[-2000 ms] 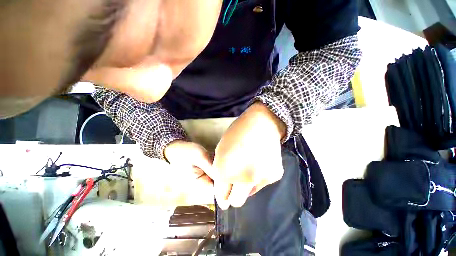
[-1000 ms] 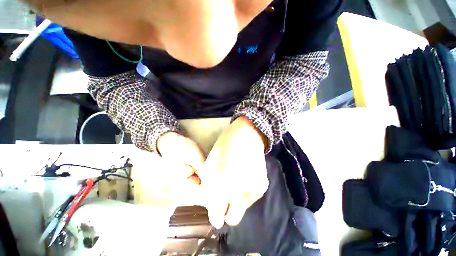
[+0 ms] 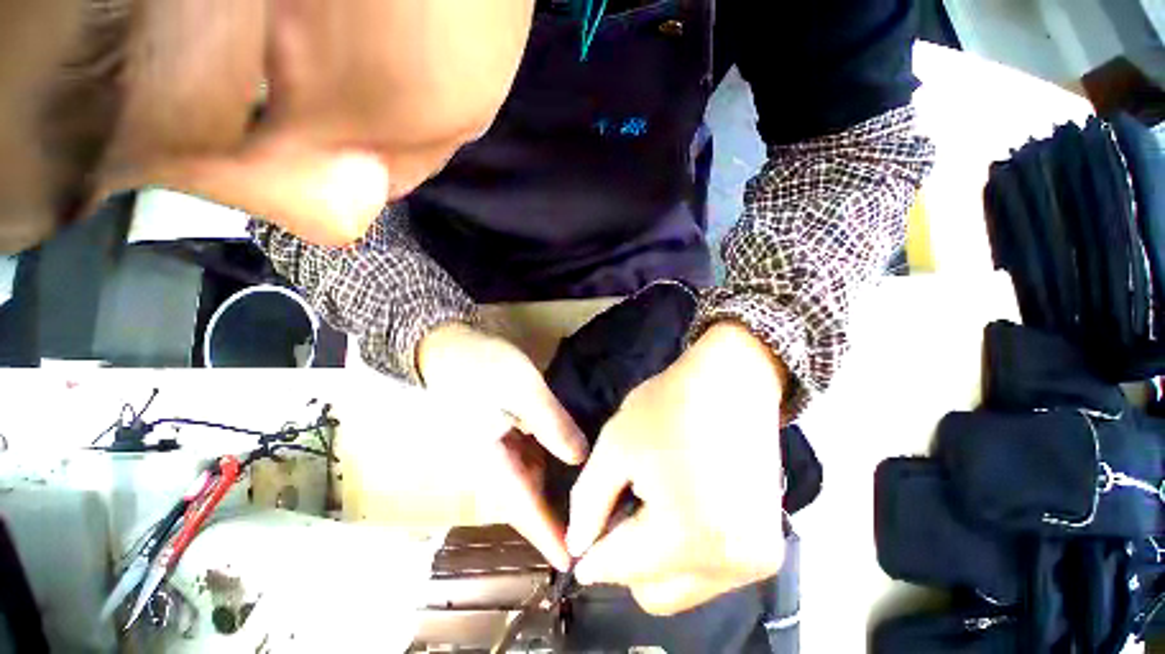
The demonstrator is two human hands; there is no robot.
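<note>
The black bag body lies under my hands at the needle area, lower centre. A black flap of it stands up behind my hands, towards the apron. My left hand, on the picture's right, pinches the black cloth close to the needle area. My right hand, on the picture's left, has cloth between thumb and fingers. Its fingertips meet those of my left hand. Both hands are bare and overexposed. The exact stitching point is hidden by the fingertips and dark metal parts.
Red-handled snips lie on the pale machine head at lower left. Thread guides stand above them. Black bags are stacked and piled at right. A round bin is beyond the table. A face and checked sleeves fill the top.
The hands have moved right and spread slightly apart. The black flap now rises between them and the apron, and the bag's right part is mostly covered. The head has moved left.
</note>
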